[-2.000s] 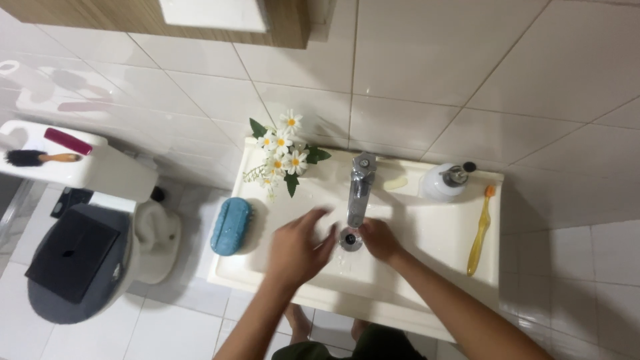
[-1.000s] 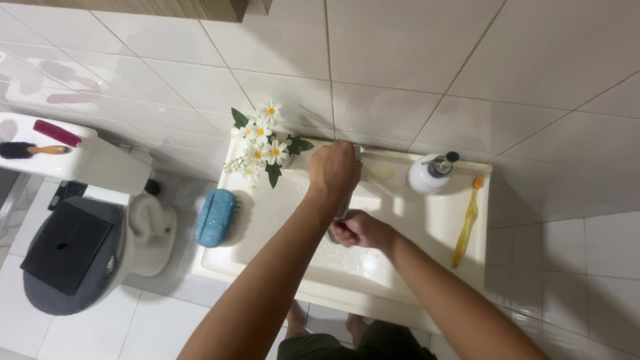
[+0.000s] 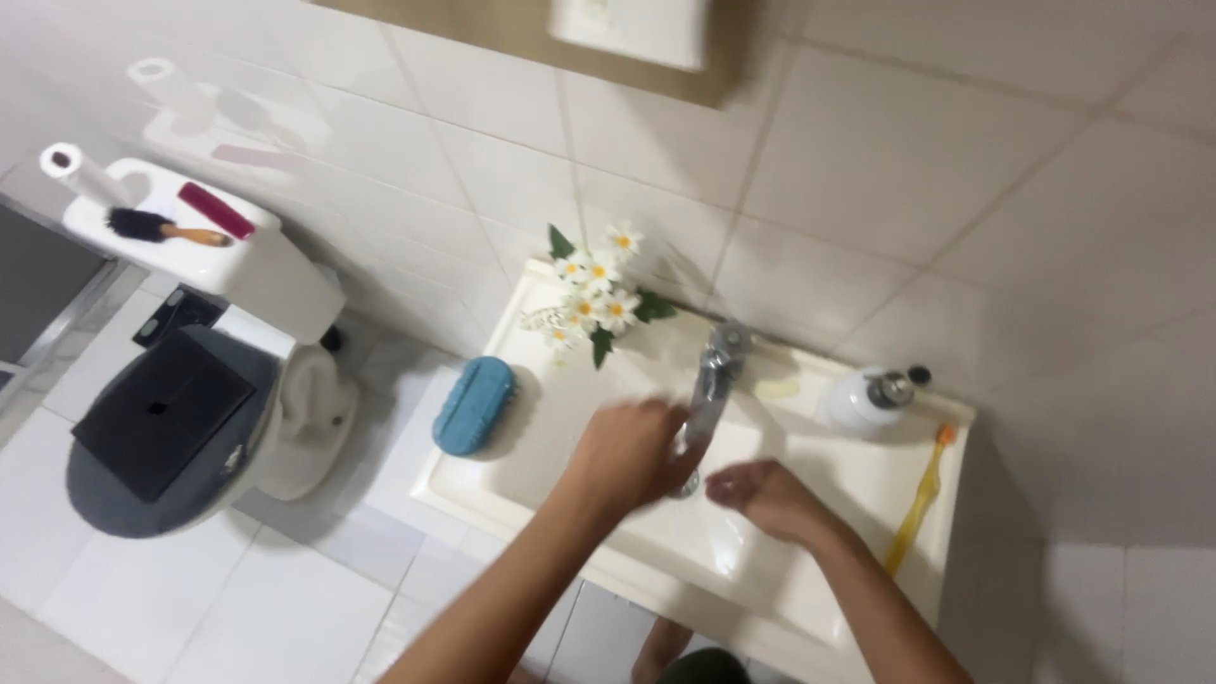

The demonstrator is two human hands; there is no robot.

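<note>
My left hand (image 3: 632, 454) is over the basin of the cream sink (image 3: 532, 513), its fingers partly over the lower end of the chrome faucet (image 3: 717, 366); the picture does not settle whether it touches the metal. My right hand (image 3: 765, 496) is low in the basin, just right of the metal drain (image 3: 686, 484), fingers curled and blurred. Nothing shows in it. A white pump bottle (image 3: 860, 399) stands on the sink's back right corner. The yellow toothbrush (image 3: 920, 508) with an orange head lies along the right side. White daisies (image 3: 598, 280) with green leaves are at the back left.
A blue oval case or sponge (image 3: 475, 406) lies at the sink's left edge. Further left is a toilet with a black laptop-like item (image 3: 161, 418) on its grey lid. The tank (image 3: 256, 271) bears a round hairbrush (image 3: 161, 228), a maroon comb (image 3: 217, 209) and a paper roll (image 3: 85, 171).
My left hand was on top of the faucet a second ago and is now lower, beside its spout. My right hand has moved away from beneath the faucet to the right.
</note>
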